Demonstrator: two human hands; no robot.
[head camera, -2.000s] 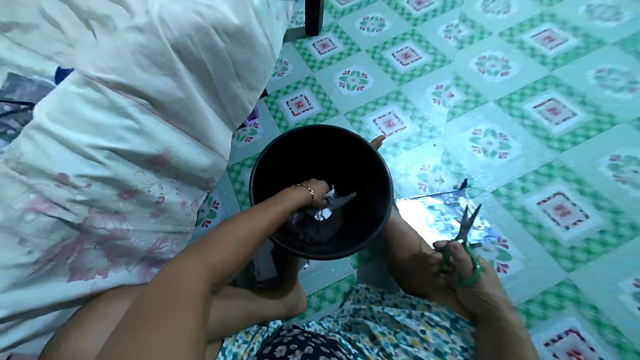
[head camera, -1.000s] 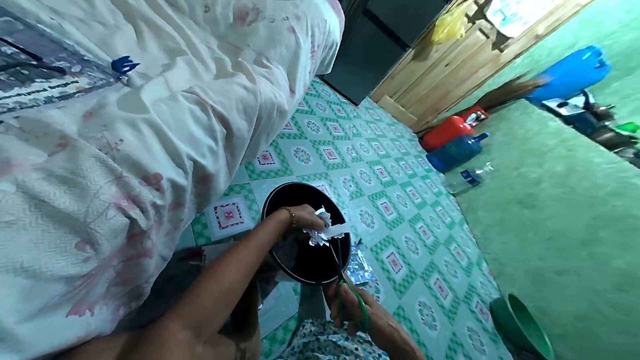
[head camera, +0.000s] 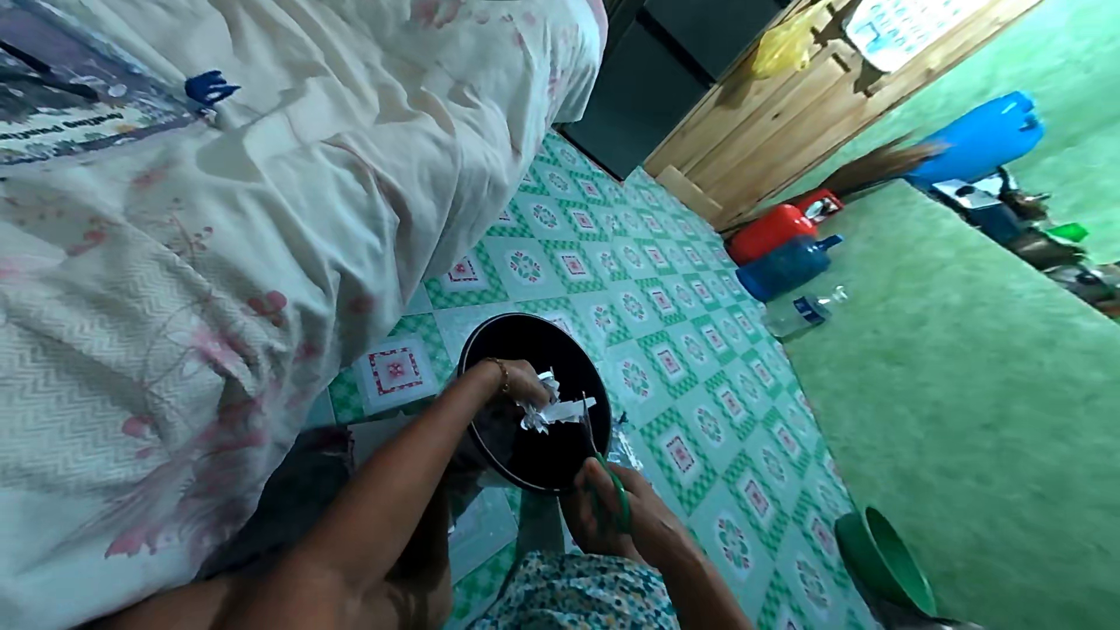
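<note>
A round black bucket (head camera: 490, 337) stands on the floor between my legs. My left hand (head camera: 525, 383), with a thin bracelet at the wrist, is over its opening and holds crumpled silvery-white strips (head camera: 564, 409), perhaps foil or plastic. My right hand (head camera: 612, 507) grips green-handled scissors (head camera: 623, 499) at the bucket's near right rim. The scissor blades point up over the opening and meet the end of a strip. The inside of the bucket is dark, and what lies in it cannot be told. A shiny silvery sheet (head camera: 623, 446) lies on the floor, partly hidden behind the bucket.
A bed with a floral sheet (head camera: 350, 175) fills the left, with a printed plastic package (head camera: 79, 96) on it. A red gas cylinder (head camera: 774, 232), a blue water jug (head camera: 787, 267) and a clear bottle (head camera: 805, 311) line the green wall. A green basin (head camera: 884, 560) is at lower right.
My right hand has brought the scissors from beside the bucket to its opening. My left hand has raised the silvery strips from inside the bucket. The view has turned to take in more of the room.
</note>
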